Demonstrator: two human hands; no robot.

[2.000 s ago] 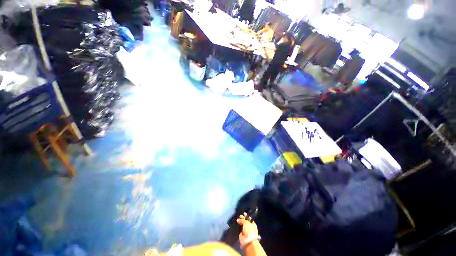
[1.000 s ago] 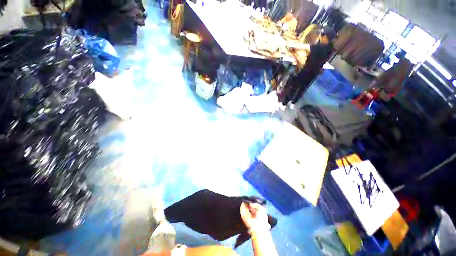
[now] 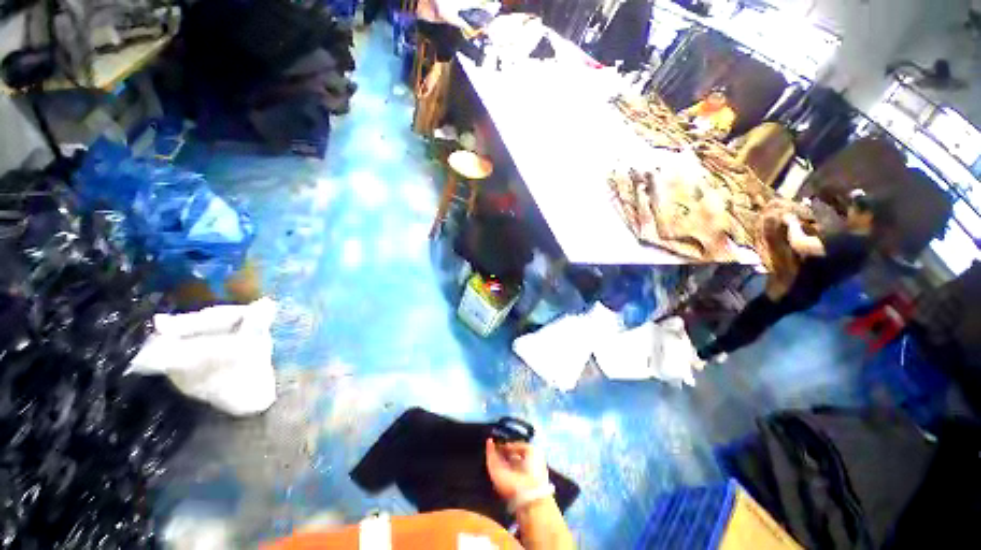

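Observation:
My right hand, bare with a pale band at the wrist, is at the bottom centre in front of my orange top. Its fingers are closed on a bunched end of a black cloth piece. The cloth hangs spread out to both sides of the hand, above the blue floor. A small dark looped part stands up over my fingers; I cannot tell what it is. My left hand is not in view.
A long white table holds patterned brown garments; a person stands at its right end. White bags and blue plastic lie left, beside black glossy bundles. A round stool and blue crate also stand here.
The view has moved forward: the table and person are larger, and the crates have slid to the lower right. My right hand still holds the black cloth, which has shifted slightly.

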